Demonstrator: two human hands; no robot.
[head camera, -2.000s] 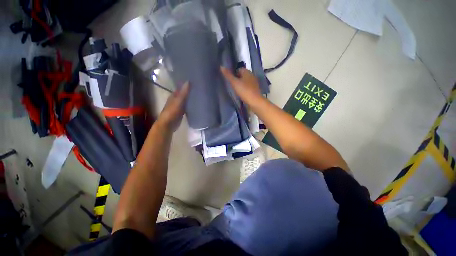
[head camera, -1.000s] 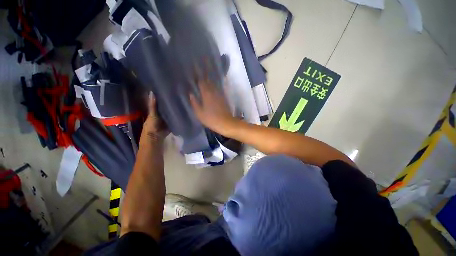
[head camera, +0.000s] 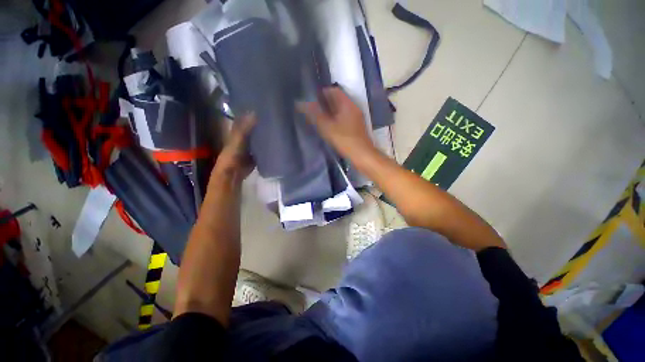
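A long stack of dark grey cut panels (head camera: 258, 92) lies in front of me, with white and grey layered ends (head camera: 311, 211) showing at its near end. My left hand (head camera: 239, 145) is bare and grips the stack's left edge. My right hand (head camera: 338, 124) is bare and slightly blurred, at the stack's right side, with thumb and fingers apart; whether it grips a panel is unclear. White-backed pieces (head camera: 343, 53) lie under and to the right of the stack.
At the left lie grey bundles (head camera: 152, 191) and a tangle of orange-red tie strips (head camera: 88, 134). A black tie strip (head camera: 430, 51) curls at the upper right. A green EXIT sign (head camera: 452, 145) and pale paper pieces (head camera: 530, 15) are at the right. My shoes (head camera: 365, 233) stand near the stack.
A second ago the upper panels were tilted to the left and blurred, with my right hand flat over them. Now they lie straighter on the pile, and my right hand has moved to the right side.
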